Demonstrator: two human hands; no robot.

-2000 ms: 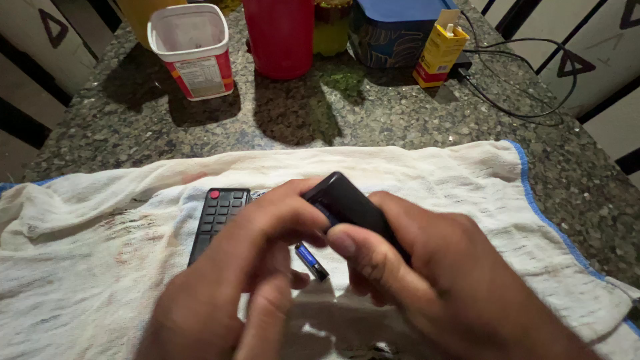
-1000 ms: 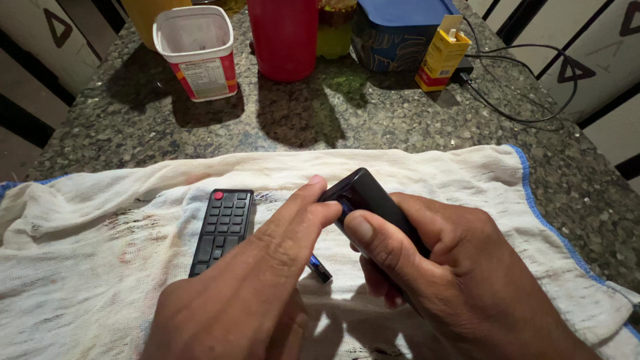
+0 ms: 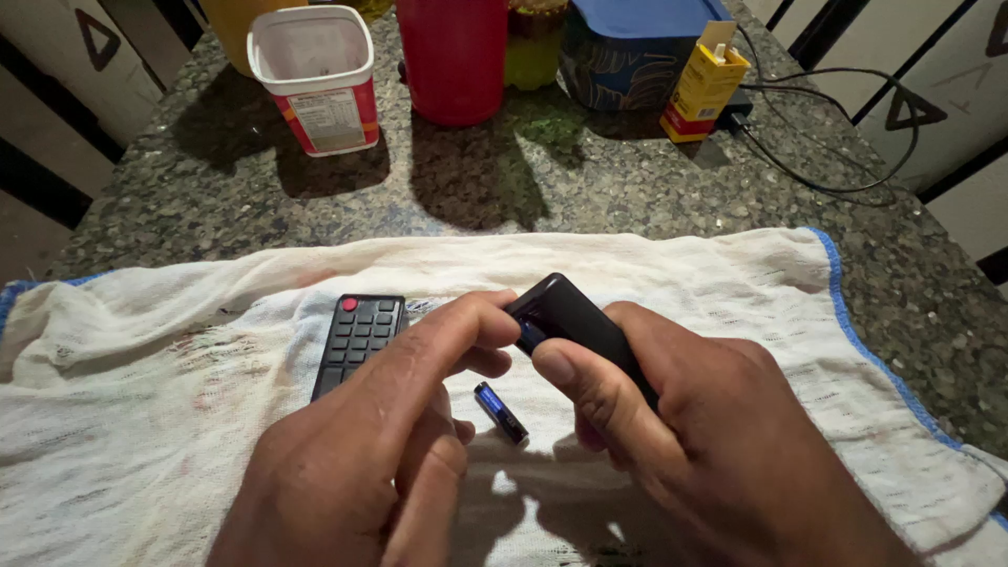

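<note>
My right hand (image 3: 693, 417) grips a black remote control (image 3: 587, 323), tilted, with a blue battery (image 3: 530, 334) partly visible at its near left side. The fingertips of my left hand (image 3: 378, 425) touch the upper left end of that remote; whether they grip anything is hard to tell. Between my hands a loose blue and black battery (image 3: 502, 415) lies on the white cloth (image 3: 669, 268). A second black remote control (image 3: 358, 335), with a red button, lies buttons up on the cloth, its lower part hidden behind my left hand.
On the granite table (image 3: 614, 181) behind the cloth stand a white and red plastic tub (image 3: 327, 114), a red container (image 3: 453, 63), a blue-lidded container (image 3: 630, 67) and a yellow box (image 3: 703, 87). A black cable (image 3: 827, 185) loops at the back right.
The loose battery beside my left hand shows more fully than a second ago, when my fingers partly covered it. My left fingers have bent more at the end of the held remote.
</note>
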